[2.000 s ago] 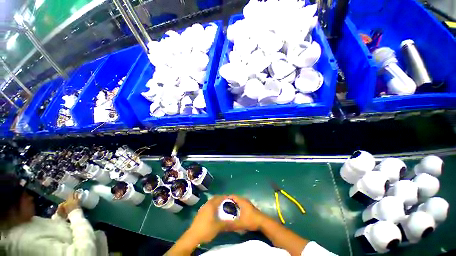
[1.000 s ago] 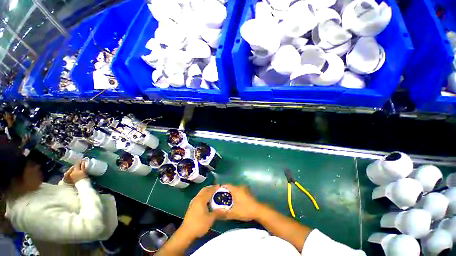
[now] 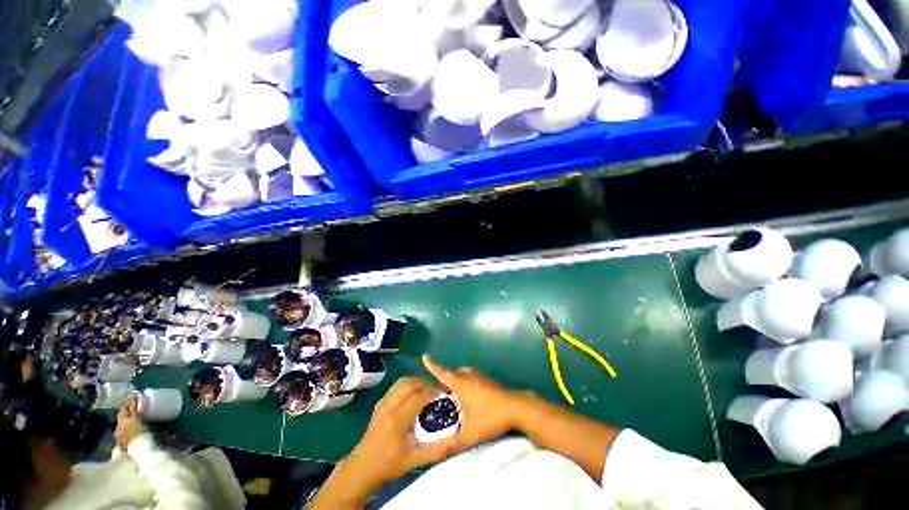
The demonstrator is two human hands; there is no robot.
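My left hand [image 3: 387,430] and my right hand [image 3: 480,403] are closed around a white camera unit [image 3: 438,416] near the bench's front edge. Its round dark face with small light spots points up towards me. My fingers hide most of its sides. Open camera units [image 3: 321,344], white cylinders with dark, coppery inner parts, stand and lean in a group to the left of my hands. Pliers with dark jaws and yellow handles [image 3: 564,356] lie on the bench to the right.
Covered white camera heads [image 3: 787,310] are grouped at the right of the green bench [image 3: 638,314]. Blue bins [image 3: 538,159] with loose white shells [image 3: 498,85] hang above. More wired units [image 3: 110,339] crowd the left. A person's light sleeve [image 3: 164,473] and hand show at the lower left.
My view has turned and shifted, so the bins and open units sit further left. My right thumb or finger now sticks up beside the held unit. Both hands still hold it.
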